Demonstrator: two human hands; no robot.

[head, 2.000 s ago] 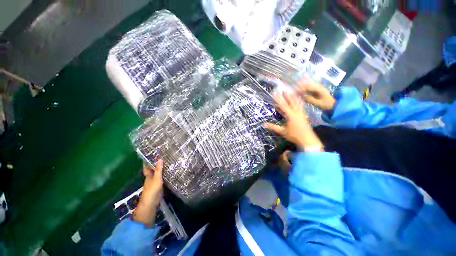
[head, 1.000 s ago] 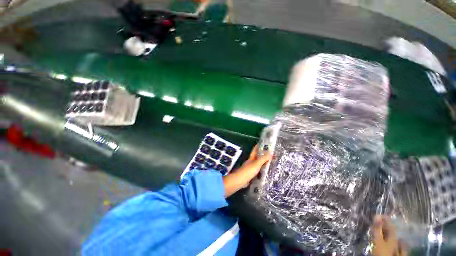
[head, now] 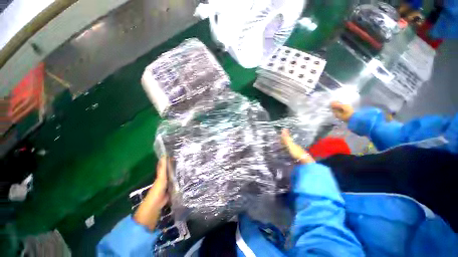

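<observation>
A wrapped bundle [head: 216, 165] in shiny crinkled clear film lies in front of me on the green bench. My left hand [head: 159, 188] presses flat against its left side. My right hand [head: 295, 146] is at its right side, fingers extended, partly hidden by film. A second wrapped bundle [head: 188, 75] lies just beyond, with film running between the two. Loose clear wrap [head: 314, 118] stretches right toward a coworker's hand [head: 342, 110]. A parts sheet [head: 176, 233] with black shapes lies partly under my left forearm.
A stack of pale parts sheets [head: 294, 68] stands at the upper right beside a white fan [head: 246, 30]. More parts sheets [head: 409, 65] lie further right. A red round thing [head: 329, 147] shows beside my right wrist. The green bench [head: 85, 165] extends left, with small scraps.
The view has swung back right after turning left. The two stacks seen side by side in the near bundle are now squared together under film. My right hand has moved from its top to its right side.
</observation>
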